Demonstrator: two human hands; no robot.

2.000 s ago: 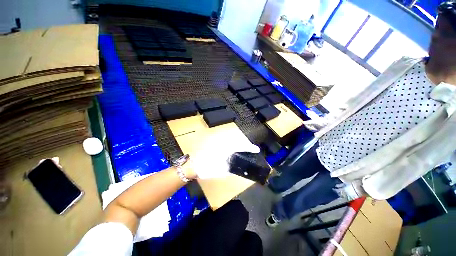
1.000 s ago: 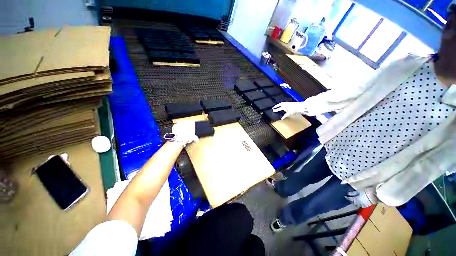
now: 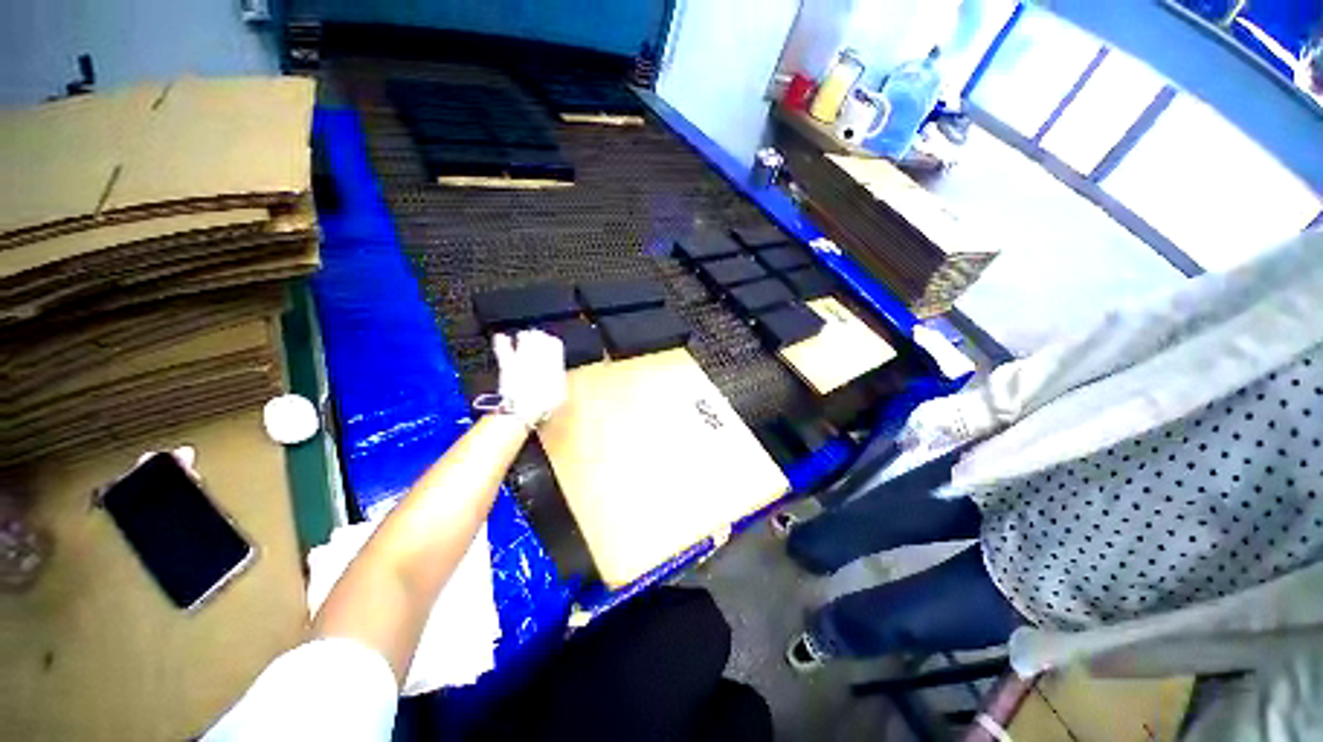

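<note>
My left hand (image 3: 531, 380), in a white glove with a bracelet at the wrist, holds the left end of a black box (image 3: 578, 345). The box lies at the far left of a tan cardboard sheet (image 3: 653, 464), beside another black box (image 3: 646, 331) and in front of two more. My fingers partly cover the held box. The near part of the sheet is bare, with small printed marks near its right side. My right hand is not in view.
Mesh conveyor (image 3: 639, 189) with more boxes (image 3: 747, 276) on a second sheet (image 3: 837, 348). Blue film (image 3: 385, 319) wraps its left rail. Cardboard stack (image 3: 145, 261) and smartphone (image 3: 177, 531) are left. A person in a dotted top (image 3: 1161, 507) stands right.
My left hand has carried the box from the near sheet up to the row at its far left. The other person's hand has moved off the second sheet, and their body has leaned nearer.
</note>
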